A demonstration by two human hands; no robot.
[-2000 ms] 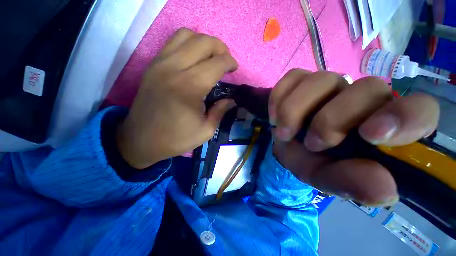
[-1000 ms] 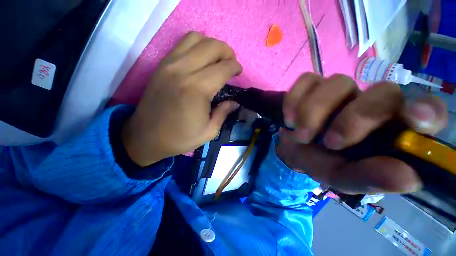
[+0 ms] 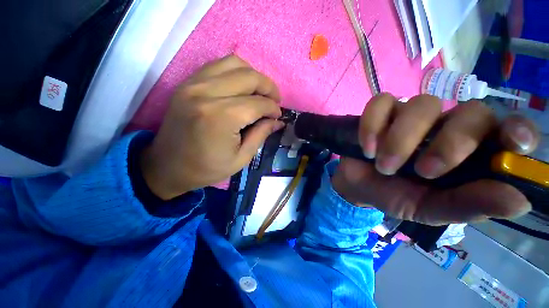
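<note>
My right hand [image 3: 433, 156] is closed around the thick black electric screwdriver [image 3: 328, 133], which has a yellow-orange stripe. Its dark nose points left at the far end of the opened tablet [image 3: 248, 201]. My left hand [image 3: 220, 120] has its thumb and forefinger pinched at that end, beside the screwdriver's tip. Whether they hold a small part or the tablet's edge cannot be told. An orange-gold flex cable [image 3: 282, 204] runs over the white inside of the tablet. The tablet's near end lies against my blue sleeves.
A black slab with a white label [image 3: 53, 92] lies on white sheets at the left. On the pink mat [image 3: 271, 36] are an orange pick [image 3: 318, 47], a long thin metallic tool [image 3: 365, 51] and a white dropper bottle [image 3: 452, 85]. White sheets [image 3: 448, 21] stand at upper right.
The screwdriver's nose has shifted slightly right, away from my left fingertips, showing more of the tablet's end. My left hand has moved slightly down.
</note>
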